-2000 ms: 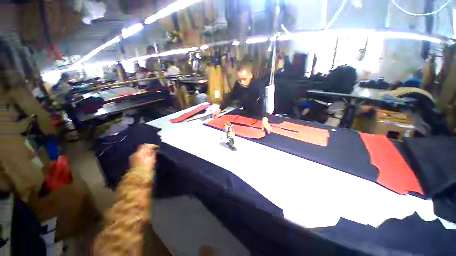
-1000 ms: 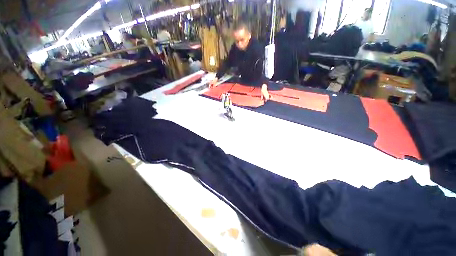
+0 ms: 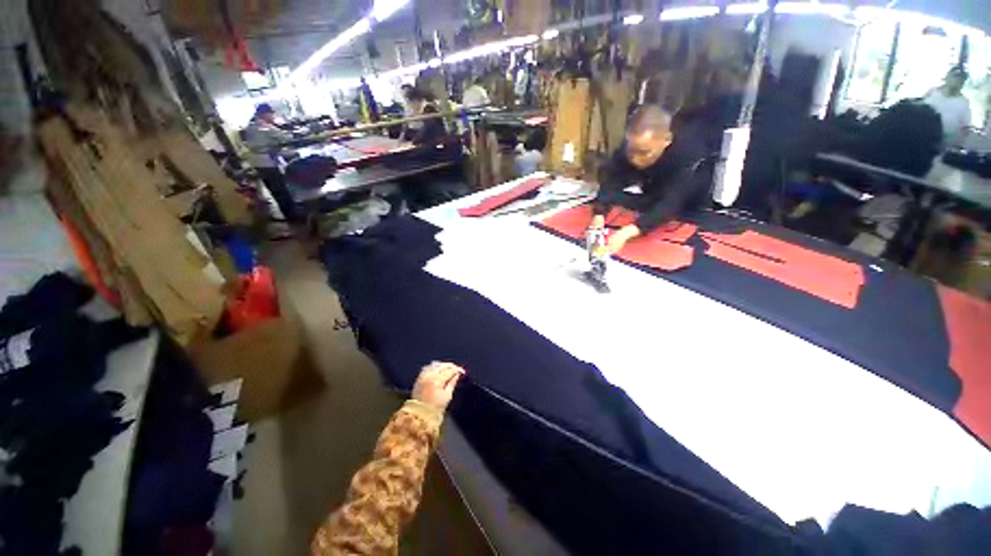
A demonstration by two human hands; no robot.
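Observation:
Dark cloth (image 3: 500, 337) lies along the near side of the white cutting table (image 3: 706, 375) and hangs over its near edge. My left hand (image 3: 438, 386), in a patterned brown-orange sleeve, pinches the cloth's near edge at the table's rim. A thin pale line runs along that edge to the right of my hand. My right hand is not in view. A small upright cutting machine (image 3: 597, 255) stands mid-table.
A person in black (image 3: 663, 179) leans over the far side, a hand by the machine. Red pattern pieces (image 3: 788, 264) lie on the far dark cloth (image 3: 902, 326). A cardboard box (image 3: 261, 364) and red bag (image 3: 254, 299) stand left.
The near cloth now lies flatter, its edge over the table's near rim. My left hand has come into view on that edge. The other person has leaned forward to the machine; the view has shifted.

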